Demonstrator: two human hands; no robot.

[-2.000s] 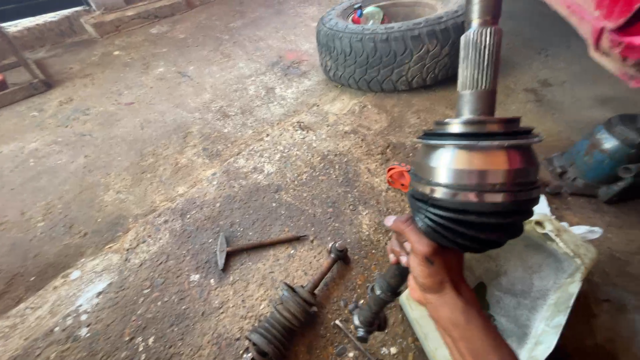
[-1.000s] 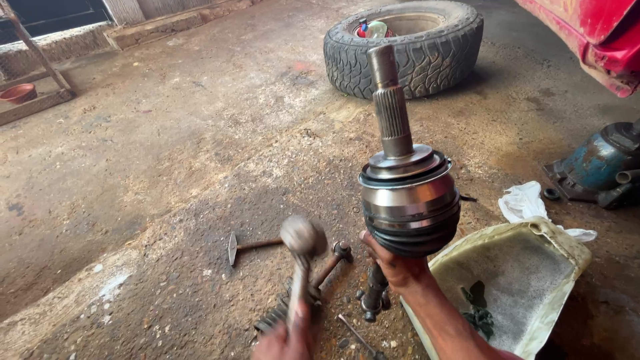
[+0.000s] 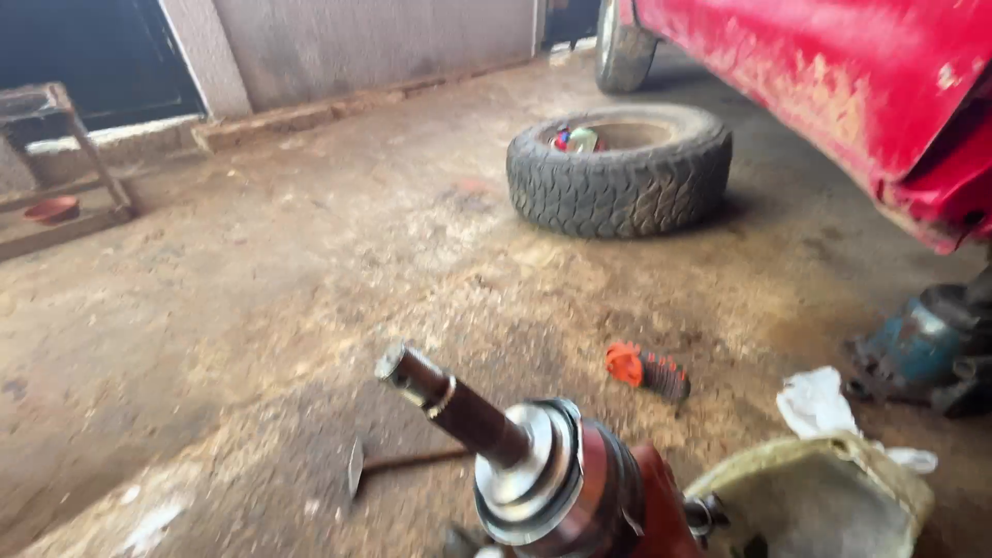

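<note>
My right hand (image 3: 663, 504) is closed around a CV joint with a black boot (image 3: 542, 473), low in the head view. Its splined stub shaft (image 3: 457, 407) points up and to the left. A short metal piece (image 3: 705, 511) shows just right of the hand, in front of a pale plastic container; whether it belongs to the joint is unclear. My left hand is out of view. Left of the joint, a hammer (image 3: 411, 461) lies on the floor, its handle partly hidden by the shaft and joint.
A tyre on its rim (image 3: 620, 186) lies flat ahead. The red vehicle body (image 3: 837, 93) overhangs the right side, above a blue jack (image 3: 922, 341). Near the pale container (image 3: 914, 496) are white plastic (image 3: 818, 403) and an orange-and-dark ribbed object (image 3: 647, 372). A frame (image 3: 97, 155) stands left.
The joint has tipped from upright to leaning left and sits lower in view. My left hand, which held a hammer one second ago, has left the view. The view has tilted upward.
</note>
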